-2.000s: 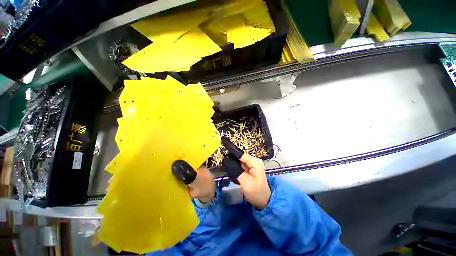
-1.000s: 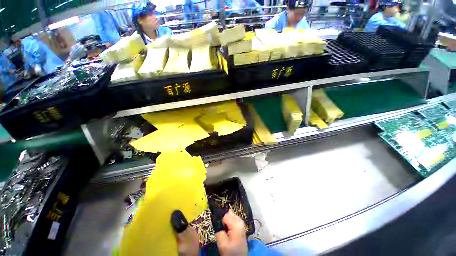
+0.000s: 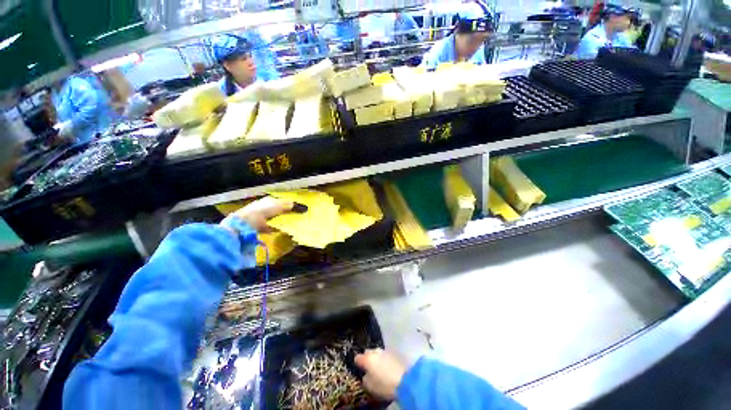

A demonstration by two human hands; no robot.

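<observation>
My left hand (image 3: 268,213) reaches to the shelf bin (image 3: 373,238) and holds a fan of yellow strips (image 3: 321,220) at its opening, a black cot on one fingertip. More yellow strips lie in the bin behind and under it. A blue band and cord hang from my left wrist. My right hand (image 3: 380,373) is at the right rim of the small black tray (image 3: 371,322). Its fingers are curled and partly hidden, so what it holds cannot be told. Thin tan slivers (image 3: 325,376) lie in the tray.
Silver metal parts (image 3: 228,368) lie left of the tray, more in the left bin (image 3: 48,320). Upper bins (image 3: 264,164) hold pale yellow bundles. Yellow stacks (image 3: 458,196) stand on the green shelf. Circuit boards (image 3: 673,232) are at right. People (image 3: 461,40) are beyond the racks.
My left hand has moved forward from above the tray to the shelf bin with the yellow fan. My right hand stays by the tray, now at its right rim. The view has lifted to show the upper bins.
</observation>
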